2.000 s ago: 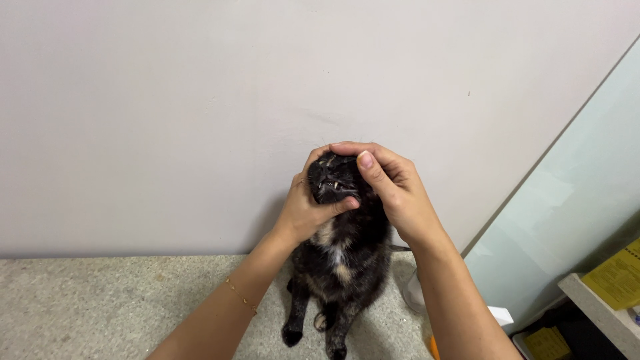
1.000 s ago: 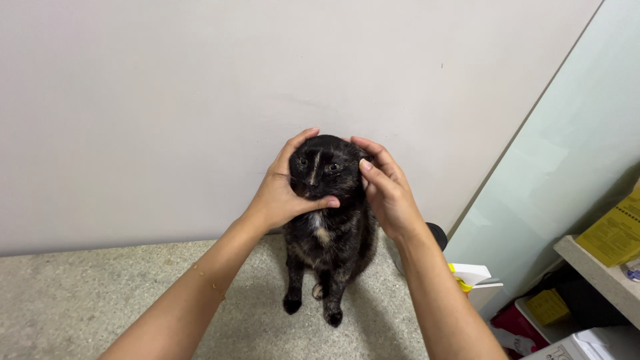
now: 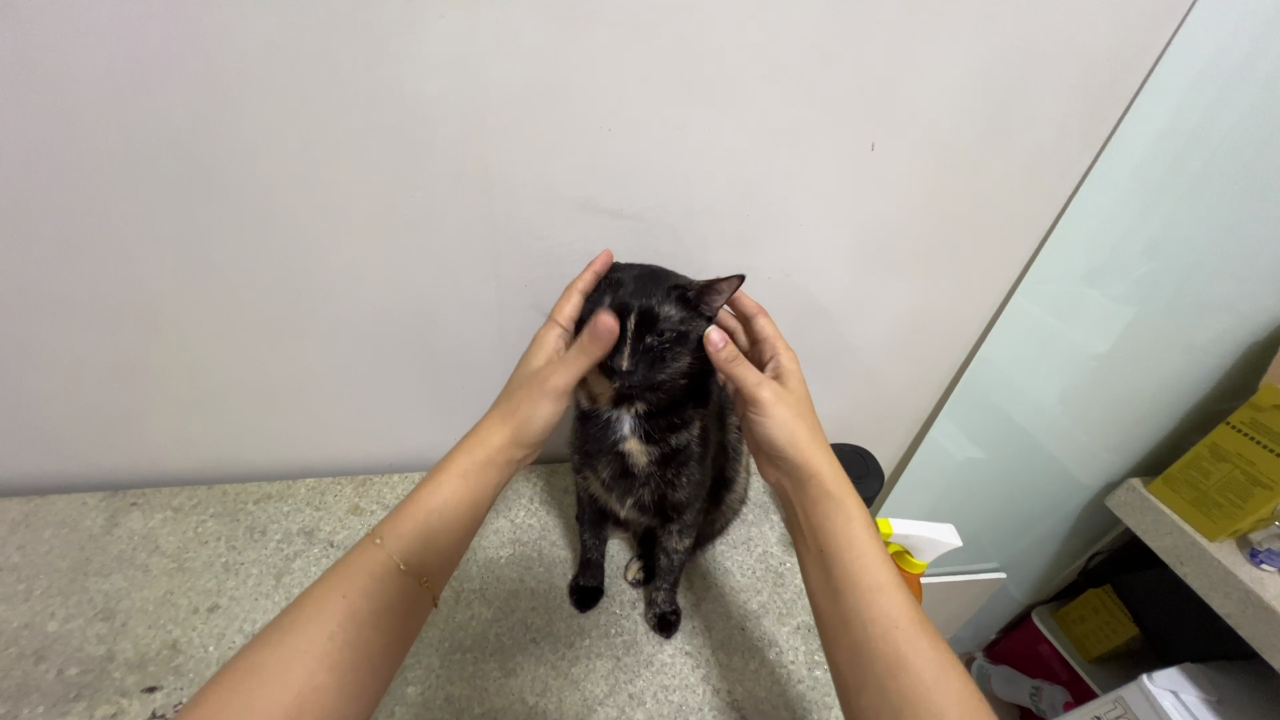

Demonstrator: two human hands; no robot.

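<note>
A tortoiseshell cat (image 3: 640, 460) sits upright on a speckled stone counter (image 3: 300, 570), facing me, its back toward the pale wall. My left hand (image 3: 560, 360) rests against the side of its head at image left, the thumb near its eye and the fingers along the ear. On the other side, my right hand (image 3: 760, 375) cups the cheek, with its thumb just below the upright ear and its fingers behind. Both hands have their fingers apart and do not grip the head. The cat's ear beside my left hand is hidden.
Beyond my right forearm stand a spray bottle (image 3: 915, 550) with a white and yellow trigger and a dark round lid (image 3: 858, 472). A frosted glass panel (image 3: 1080, 330) rises at right. Yellow boxes (image 3: 1225, 470) sit on a stone shelf (image 3: 1200, 555), with containers below.
My left thumb has moved from under the cat's chin up beside its eye. The ear near my right hand now stands free. Two seconds ago the cat's head was tilted back with teeth showing; now it is level.
</note>
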